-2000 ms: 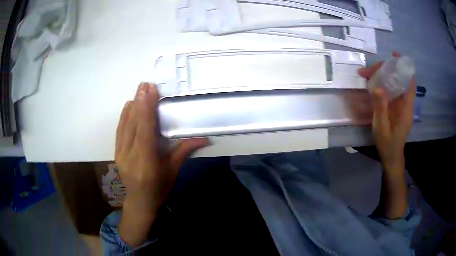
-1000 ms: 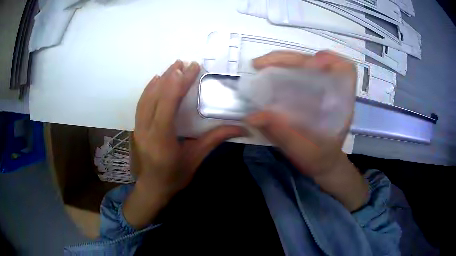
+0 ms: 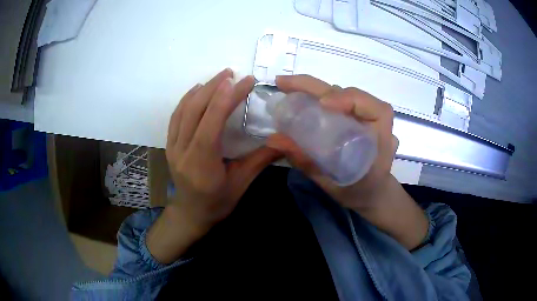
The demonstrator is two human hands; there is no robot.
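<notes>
A long shiny silver metal panel point(image 3: 450, 144) lies across the front of the white work board, its left end between my hands. My right hand point(image 3: 359, 129) holds a translucent squeeze bottle point(image 3: 324, 135), tilted with its tip end down over the panel's left end. The tip itself is hard to make out. My left hand point(image 3: 209, 141) is at the panel's left end, fingers at the far side and thumb at the near side, holding it. A white insert frame point(image 3: 365, 73) lies flat just beyond the panel.
More white insert frames point(image 3: 412, 44) lie fanned and overlapping at the back right. A white cloth point(image 3: 62, 20) lies at the back left of the white board point(image 3: 135, 70). An open cardboard box point(image 3: 76, 188) with white strips is below the edge at left.
My right hand has brought the bottle from the panel's right end to its left end. In the last second it shifted slightly left and the bottle tilted. My left hand stays at the panel end.
</notes>
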